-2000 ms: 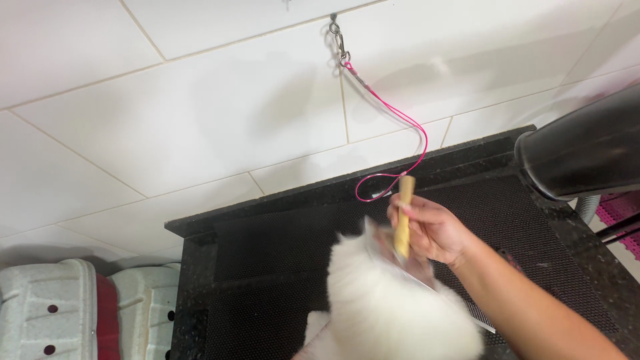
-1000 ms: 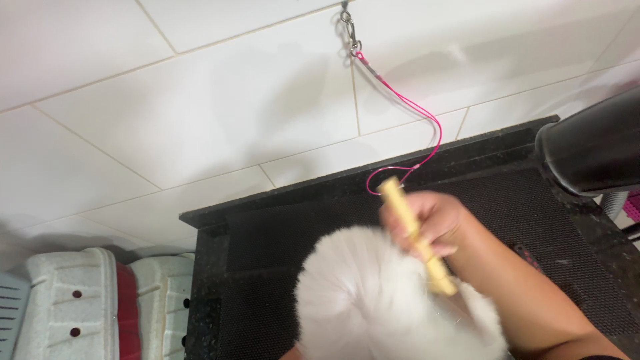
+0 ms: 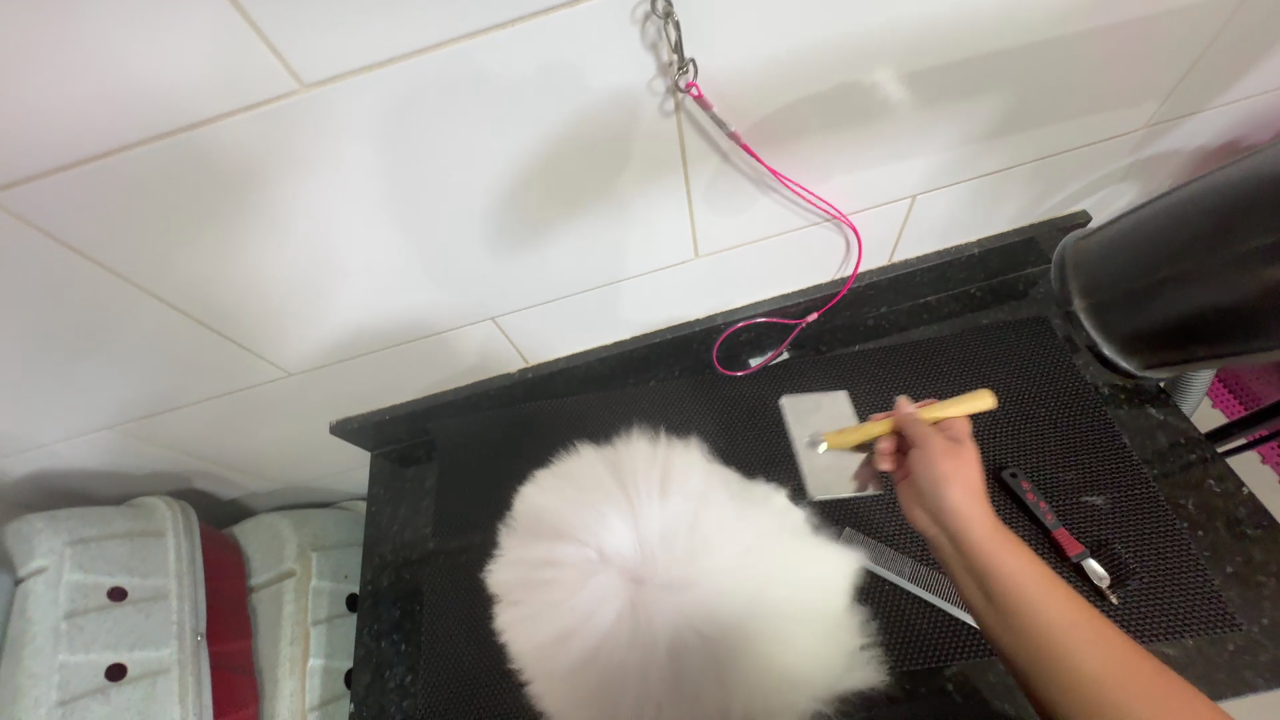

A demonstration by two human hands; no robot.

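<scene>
My right hand [image 3: 935,465] grips the yellow wooden handle of a slicker brush [image 3: 905,420], whose pale flat head [image 3: 822,430] hangs over the black mat. Left of it, a fluffy white animal [image 3: 670,590] fills the lower middle; only its rounded fur shows, not its face. A metal grooming comb [image 3: 915,578] lies on the mat between the fur and my forearm. To the right of my wrist lies a grooming tool with a black and red handle [image 3: 1045,515]. My left hand is out of sight.
A pink cable loop [image 3: 855,240] hangs from a metal clip [image 3: 675,45] on the white tiled wall. The dark stone counter [image 3: 390,560] carries a textured black mat [image 3: 1020,400]. A black cylinder [image 3: 1180,260] juts in from the right. Pet carriers [image 3: 100,600] stand at lower left.
My right hand has moved with the brush off the white fur to its right. The comb and the black and red tool now show more fully.
</scene>
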